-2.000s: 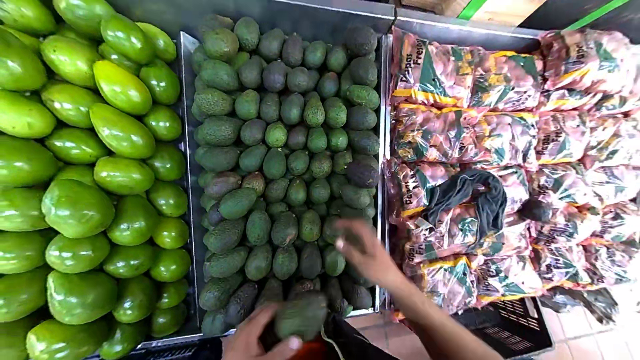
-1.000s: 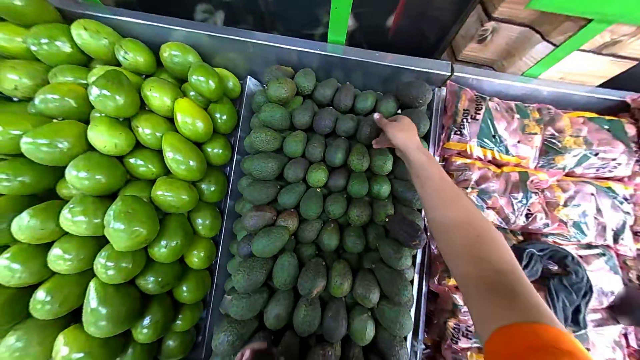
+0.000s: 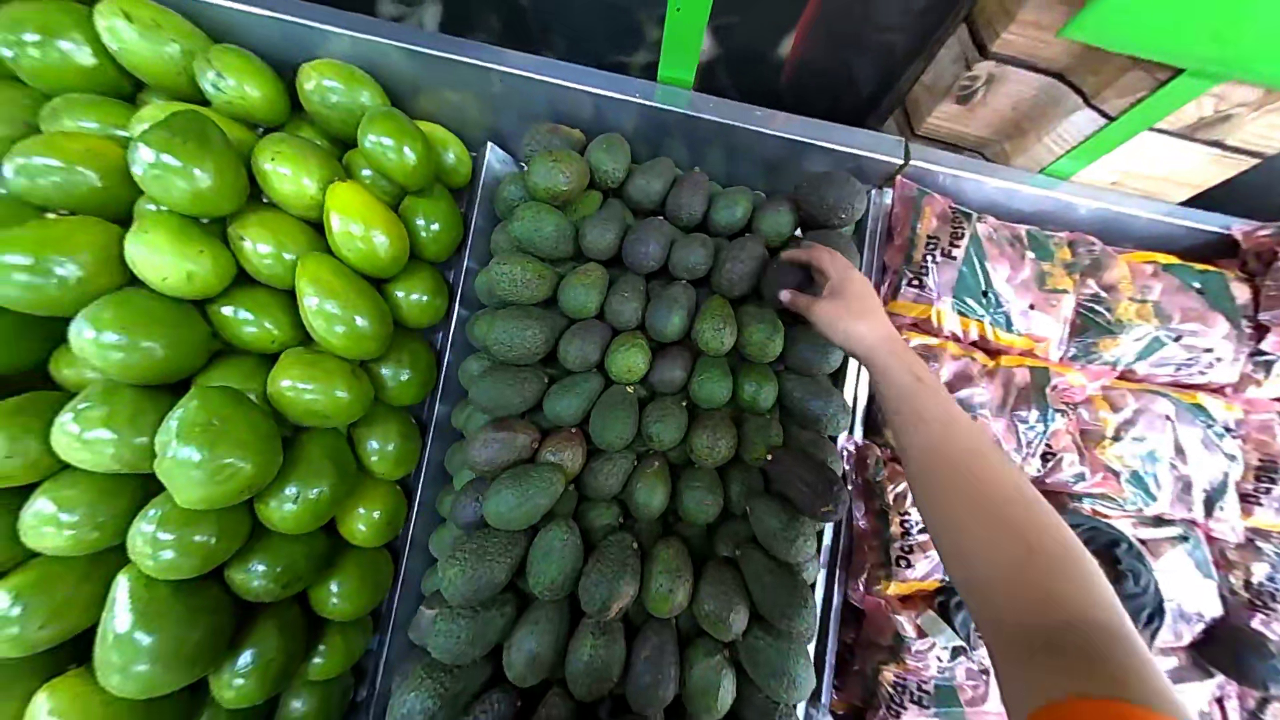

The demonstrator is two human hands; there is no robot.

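Note:
My right hand reaches in from the lower right, an orange sleeve at its arm. Its fingers and thumb are closed around a dark avocado near the upper right of the avocado rows. Green, rough-skinned avocados lie in lengthwise rows beside and below it. A larger dark avocado sits just above the hand, in the corner of the bin. My left hand is out of view.
Glossy green avocados are heaped to the left, behind a metal divider. Pink printed plastic bags fill the right side, with a dark cloth on them. A metal rim runs along the back, with wooden boards behind.
My right hand, earlier over the lower rows, is now at the upper right with its fingers around a dark avocado. My left hand, which held an avocado at first, has left the view.

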